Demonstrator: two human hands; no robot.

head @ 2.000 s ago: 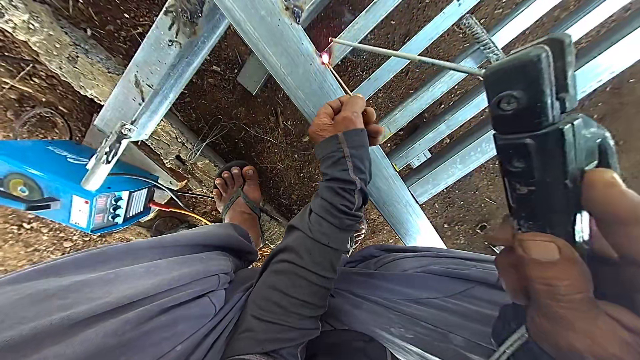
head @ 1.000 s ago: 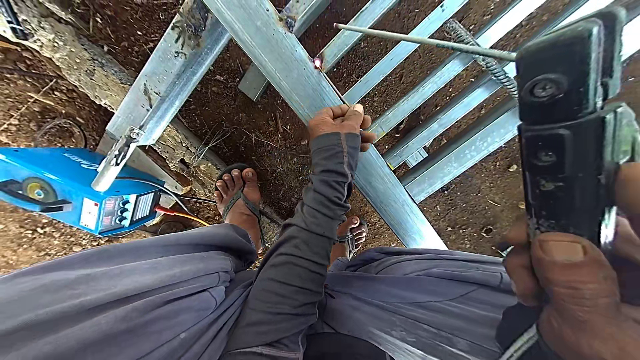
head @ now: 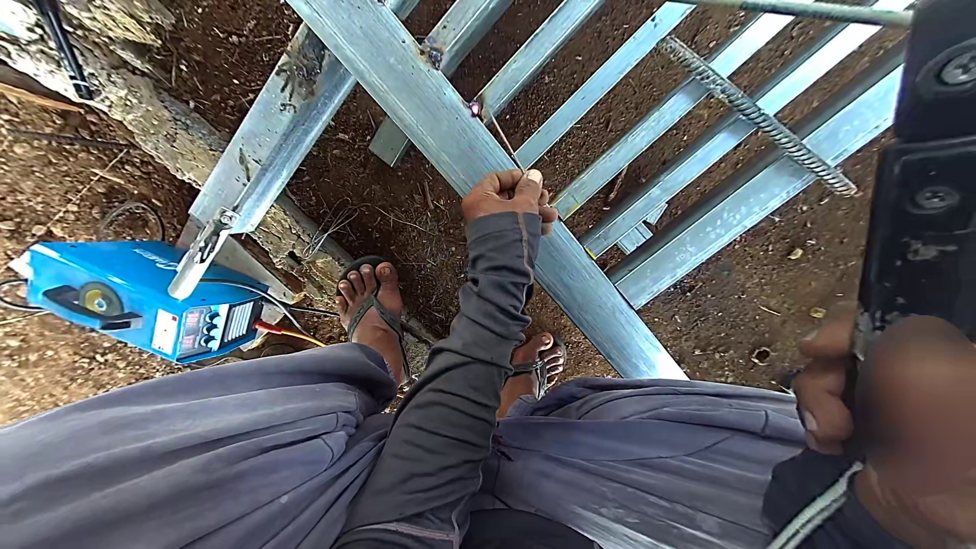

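Note:
My left hand (head: pixel 512 200) pinches a thin metal rod (head: pixel 503 141) over a wide galvanized steel channel (head: pixel 427 99). The rod's far end reaches a small glowing weld spot (head: pixel 476 109), where a narrower steel bar (head: pixel 534 57) meets the channel. At the right edge, close to the camera, my right hand (head: pixel 907 412) is closed around a black electrode holder (head: pixel 915 213). A welding electrode (head: pixel 808 9) sticks out leftward from the holder along the top edge; its tip is not clearly visible. Part of the right hand is cut off.
A blue welding machine (head: pixel 145 297) with cables sits on the soil at left. A metal clamp (head: pixel 202 255) grips an angled steel piece (head: pixel 267 137) above it. A rough log (head: pixel 145 114) runs behind. A ribbed rebar (head: pixel 762 118) crosses the parallel bars. My sandalled feet (head: pixel 374 305) are below the channel.
The electrode has drawn away from the joint, where its tip was at a bright glow two seconds ago; that glow is now smaller. My right hand and the holder have moved right. The left hand stays near the channel.

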